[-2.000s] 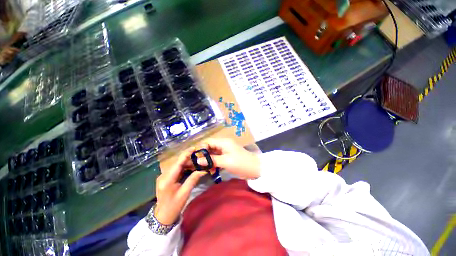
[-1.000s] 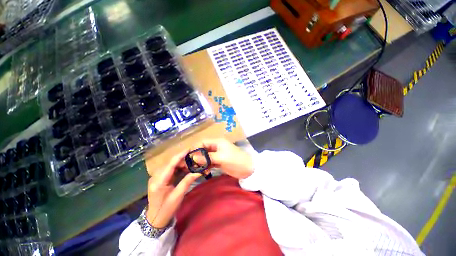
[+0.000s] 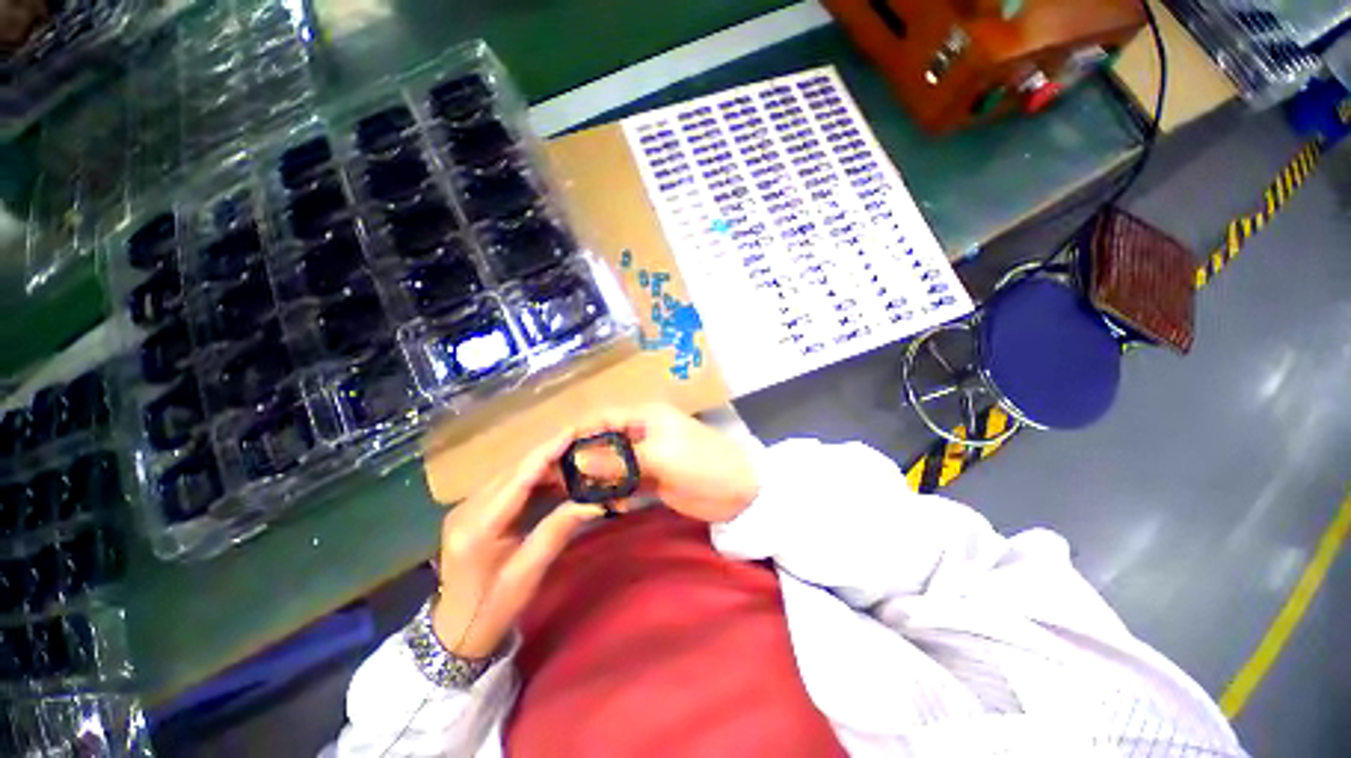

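A black housing point(image 3: 633, 468), a rounded-square ring with an open centre, is held in front of my red top. My left hand point(image 3: 496, 551), with a metal wristwatch, grips its left and lower side. My right hand point(image 3: 685, 462) holds its right and upper side. My fingers hide part of the rim, and whether a small adhesive piece is on it I cannot tell. The white adhesive sheet point(image 3: 763, 324) with rows of dark marks lies on the brown cardboard point(image 3: 593, 172). Small blue scraps point(image 3: 680, 329) lie beside the sheet.
A clear blister tray point(image 3: 605, 329) full of black housings stands left of the cardboard. A second filled tray point(image 3: 57, 518) is at the far left, another clear tray point(image 3: 178, 89) behind. An orange-red machine point(image 3: 948, 67) stands at the back right, a round blue stool point(image 3: 1052, 356) on the right.
The housing stays in both hands and now faces the camera more squarely, with slight finger shifts. The view has shifted, so the trays appear farther left than two seconds ago.
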